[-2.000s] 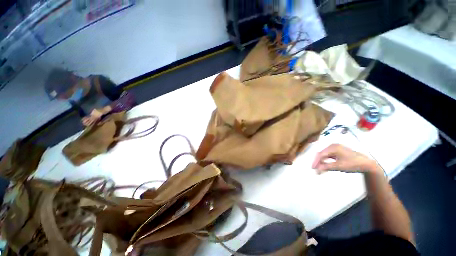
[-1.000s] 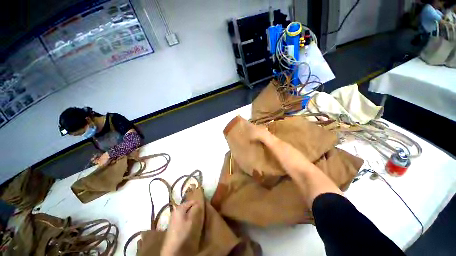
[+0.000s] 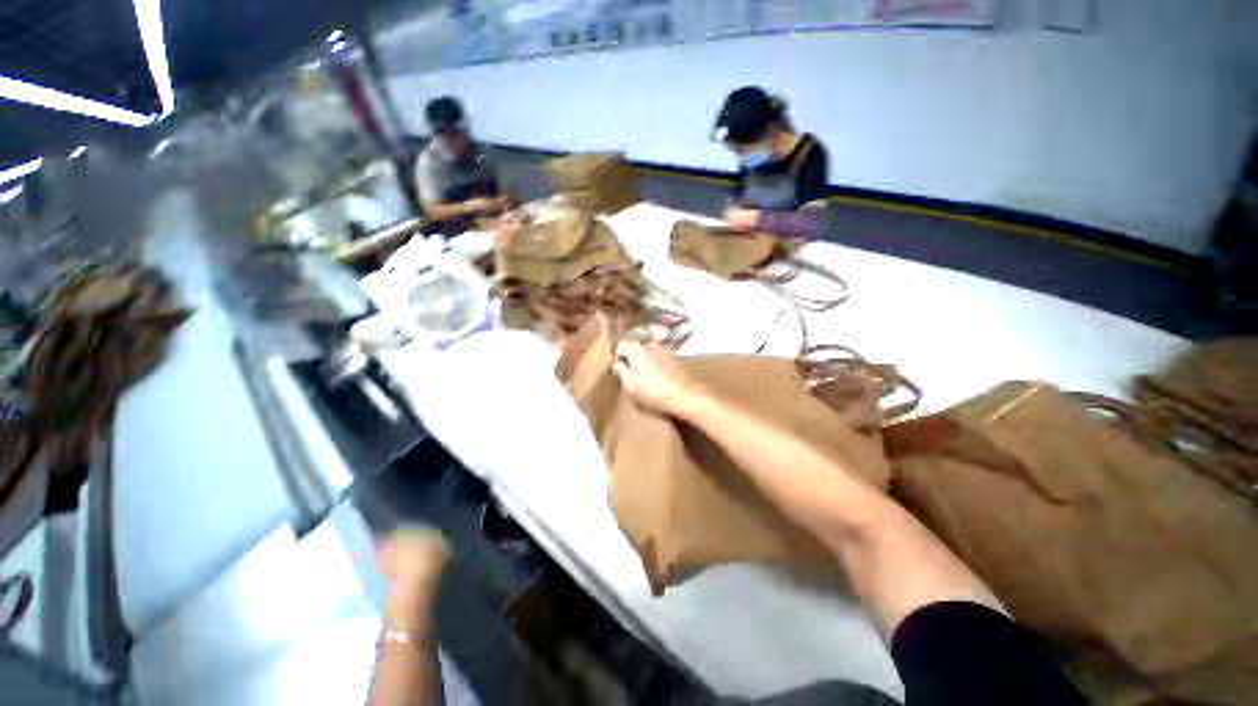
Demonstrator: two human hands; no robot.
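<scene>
A brown tote bag [image 3: 662, 503] lies across the white table in front of me, its loop handles [image 3: 862, 386] at its far right side. My right hand [image 3: 651, 379] reaches over it from the lower right and holds its upper left edge, by a lighter orange-brown corner patch. My left hand [image 3: 414, 559] is low and left of the table edge, away from the bag; it is blurred, and its fingers cannot be made out. More brown totes [image 3: 1076, 510] lie in a pile at the right.
The white table [image 3: 952, 310] runs away from me. A white fan [image 3: 444, 301] stands at its left edge beside a brown bag pile [image 3: 559, 255]. Two people [image 3: 462, 173] work across the table, one with a small brown bag [image 3: 724, 248]. Another brown pile [image 3: 97, 345] is far left.
The view has swung left, bringing the fan into sight. My right hand has moved from the pile to the bag's edge. My left hand has left the brown bag and dropped beside the table.
</scene>
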